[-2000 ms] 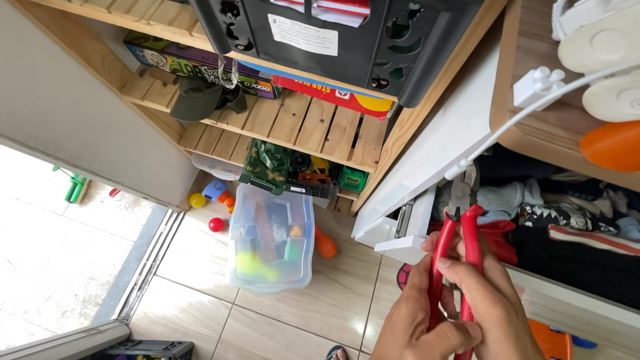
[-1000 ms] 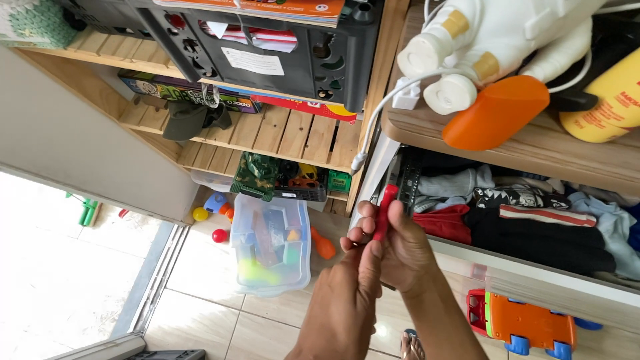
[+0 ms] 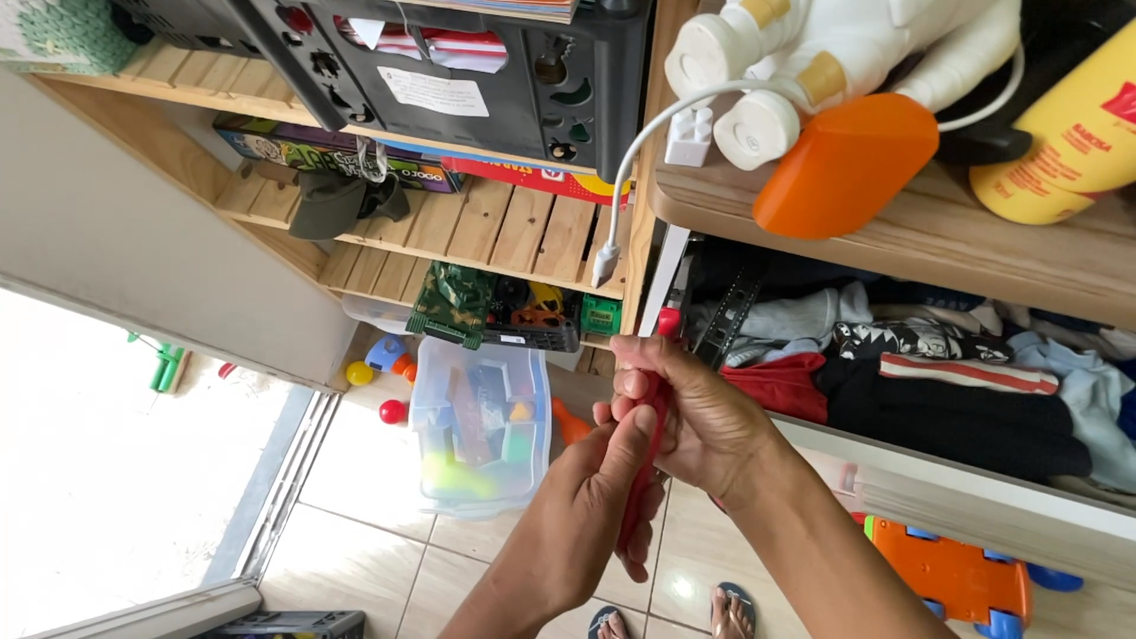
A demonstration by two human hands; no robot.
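Both hands meet at the middle of the view, in front of the open drawer's left end. My left hand (image 3: 577, 506) is closed round the red handles of the pliers (image 3: 646, 453), its thumb lying along them. Just above and to the right, my right hand (image 3: 710, 408) also grips the pliers, its fingers curled over them. A red handle tip shows above the right hand's fingers. The metal jaws are hidden from view. A drawer of folded clothes (image 3: 941, 417) stands open to the right of the hands.
A wooden shelf (image 3: 497, 226) holds a cap and boxed games. Below it stands a translucent plastic bin (image 3: 484, 426). At upper right, a wooden top (image 3: 976, 222) bears a white figure, an orange object and a yellow bottle. A cable (image 3: 621, 186) hangs down. An orange toy (image 3: 950, 568) lies lower right.
The pliers, earlier with jaws pointing up and both handles showing, are turned and mostly covered by my hands. The view has shifted right, bringing more of the drawer and wooden top into sight.
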